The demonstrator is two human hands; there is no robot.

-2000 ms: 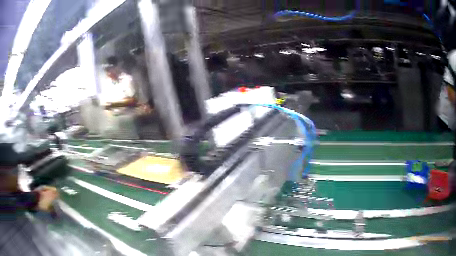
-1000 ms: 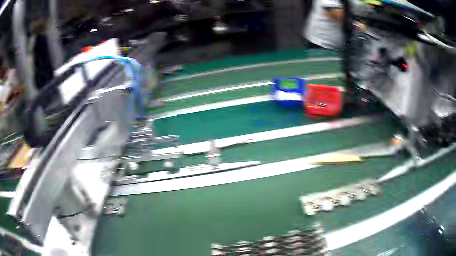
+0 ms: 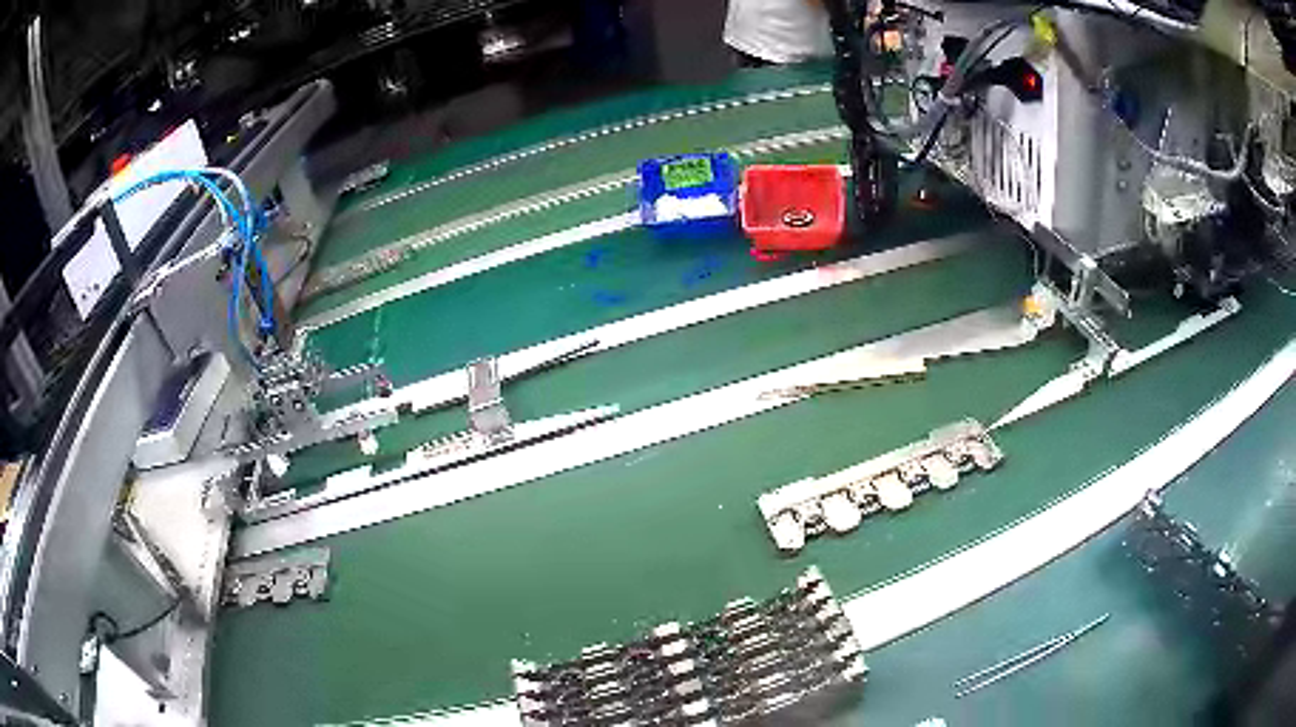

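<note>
Neither of my hands is in the picture. A silver fixture (image 3: 884, 486) with a row of round nests lies on the green conveyor belt (image 3: 625, 526), right of centre. A block of stacked fixtures (image 3: 689, 665), dark and silver, lies at the near centre. Thin silver tweezers (image 3: 1030, 656) lie right of the stack. A dark openwork fixture (image 3: 1201, 554) lies at the right edge. Another fixture (image 3: 277, 580) shows at the left, partly hidden by the machine frame.
A blue bin (image 3: 688, 196) and a red bin (image 3: 793, 209) stand side by side at the far side. Pale guide rails (image 3: 412, 494) cross the belt. A grey beam (image 3: 100, 412) with blue tubing (image 3: 245, 234) stands left. A machine (image 3: 1052, 128) stands upper right. A person's white clothing (image 3: 779, 29) shows behind.
The view has swung right and down and is sharper. The bins, beam and single fixture sit further left in the picture. The tweezers and dark fixture now show clearly. A hand at far left earlier is gone.
</note>
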